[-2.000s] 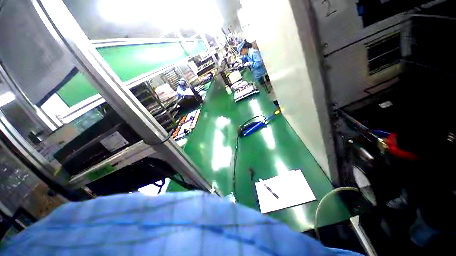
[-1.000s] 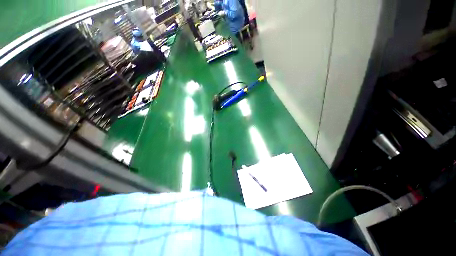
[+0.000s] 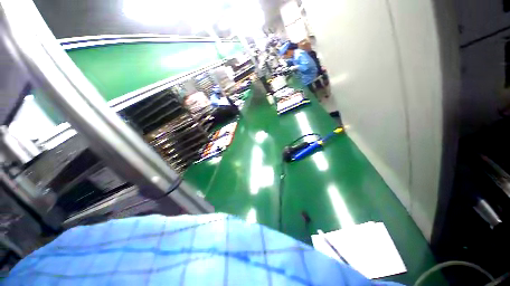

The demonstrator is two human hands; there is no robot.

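Neither of my hands is in the picture; my blue checked garment fills the bottom edge. Nearest in front, a white record sheet [image 3: 372, 251] lies on the green bench [image 3: 263, 204], its lower left part cut off by the garment. A thin dark pen [image 3: 334, 248] lies across its left part. Farther along the bench lies a blue tool, perhaps an electric screwdriver [image 3: 306, 149], with a yellow end and a black cord running towards me. A small dark object [image 3: 305, 216] lies behind the sheet.
A pale cabinet wall [image 3: 386, 106] bounds the right side. A silver frame profile [image 3: 112, 125] slants across the left. Orange-and-white boards [image 3: 220, 140] lie at the bench's left edge, another loaded tray [image 3: 292, 101] farther back. A person in blue [image 3: 304, 66] works at the far right.
The view has swung back and forth. Compared with one second ago, the bench, sheet and blue tool stand farther right and lower in the picture, and the silver profile shows more. No hand appears.
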